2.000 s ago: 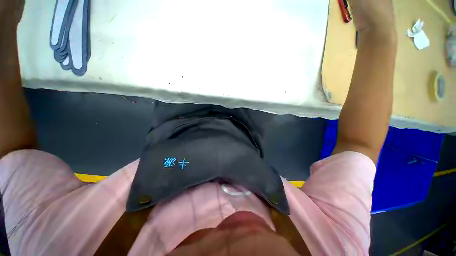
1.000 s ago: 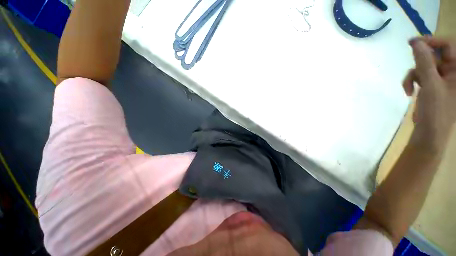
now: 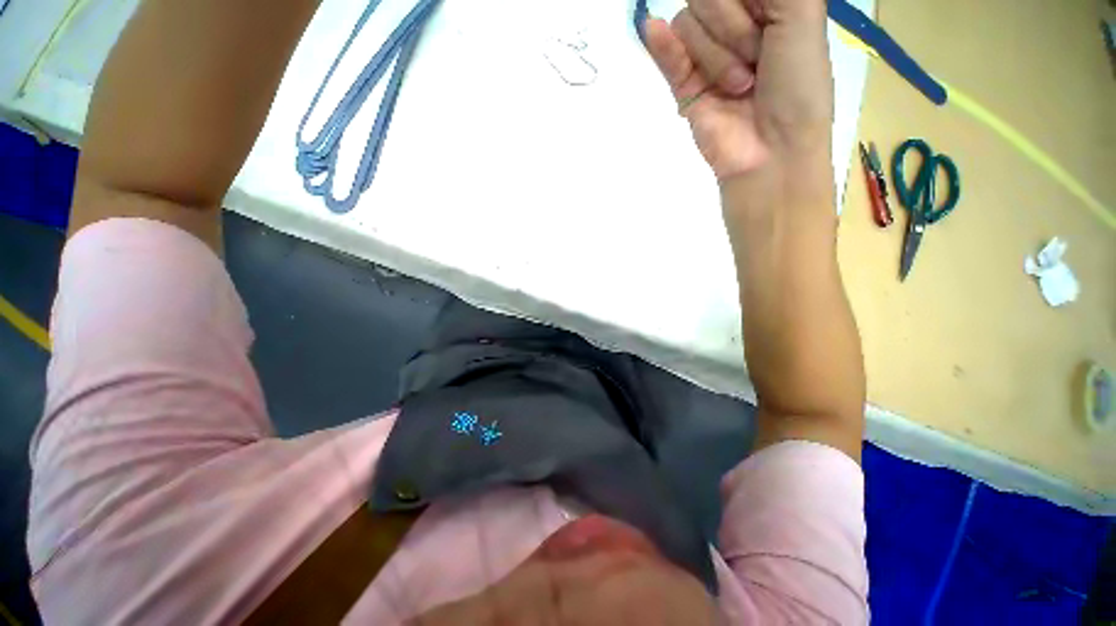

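Observation:
My right hand [image 3: 740,76] is at the top, palm partly up with fingers curled, over the white cloth. A small part of a dark blue band [image 3: 641,17] shows beside its fingertips; the rest is hidden, so a hold cannot be confirmed. Another dark blue band [image 3: 896,56] runs from behind the hand onto the tan board, its rounded end showing. My left forearm runs out past the top edge, and my left hand is cut off. Grey-blue looped strips [image 3: 382,108] lie at the left. A loose thread [image 3: 575,61] lies mid-cloth.
The tan board [image 3: 979,355] at the right bears a red-handled cutter [image 3: 877,196], green-handled scissors [image 3: 913,208], a white scrap [image 3: 1052,274] and a tape roll [image 3: 1097,396]. The white cloth's front edge [image 3: 539,316] runs above my apron. Blue bins stand below at right.
The view has swung between frames. Since one second ago, my right hand has moved left from beside the straight band to over the curved band's place. The scissors and cutter now show fully.

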